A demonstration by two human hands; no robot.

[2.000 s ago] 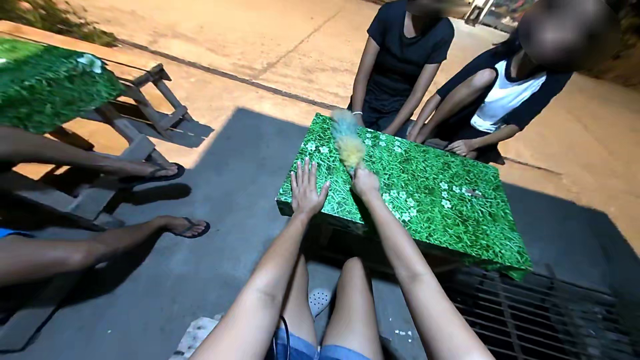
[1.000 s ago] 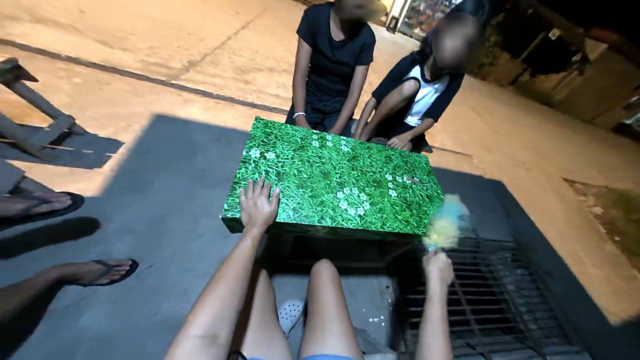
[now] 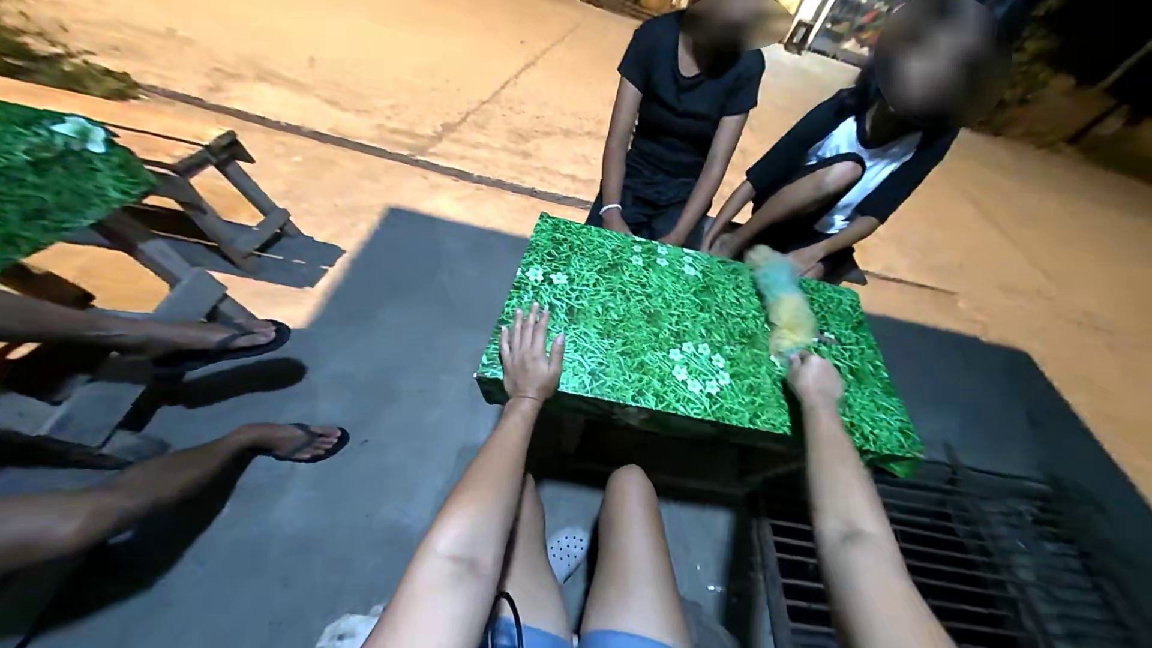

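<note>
A low table with a green grass-and-flower printed cover (image 3: 621,315) stands before my knees. My left hand (image 3: 532,357) lies flat, fingers spread, on the cover near its left front corner. Toward the table's right part, my right hand (image 3: 815,380) grips the handle end of a fluffy duster (image 3: 785,306), coloured yellow and pale blue. The duster's fibres lie over the cover and point away from me, toward the far edge. Most of the handle is hidden in my fist.
Two people crouch or sit beyond the far edge, their hands close to it. A metal floor grate (image 3: 864,558) lies at the lower right. At left are a second grass-covered table (image 3: 63,180), a wooden bench frame (image 3: 193,292) and another person's sandalled feet.
My right hand first held the duster near the table's middle, then beyond its right front corner, and now has it back over the right part. My left hand stays on the cover.
</note>
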